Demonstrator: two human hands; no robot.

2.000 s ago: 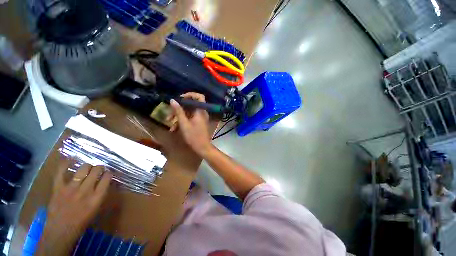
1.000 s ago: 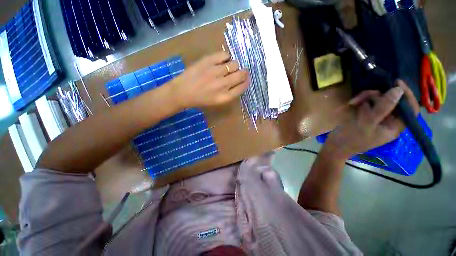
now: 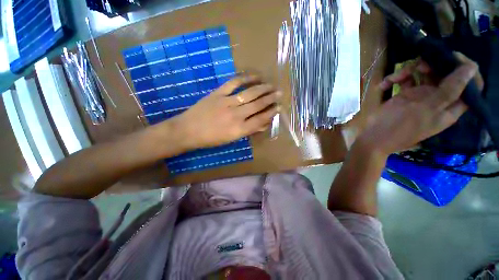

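Blue solar cells [image 3: 180, 60] with pale lines lie on the brown board. My left hand [image 3: 235, 109] is over their right part, palm down with fingers bent, and hides some of the lower cells. I cannot tell if its fingertips hold a thin strip. A pile of silvery ribbon [image 3: 314, 60] lies right of that hand, against white strips [image 3: 347, 65]. My right hand [image 3: 421, 112], at the right, is shut on the black handle of the soldering iron [image 3: 437, 52]. The iron points up and left, and its tip is not clearly visible.
A smaller ribbon pile [image 3: 85, 82] and white strip stacks [image 3: 63, 109] lie at the left. A blue panel with white edges [image 3: 35, 33] is at the upper left. A yellow sponge [image 3: 405, 87] is partly behind my right hand. A blue box [image 3: 437, 178] is below the table's right edge.
The view has swung from the right side back over the cells. My left hand has moved off the ribbon pile onto the cells. My right hand still holds the iron, now beside the sponge.
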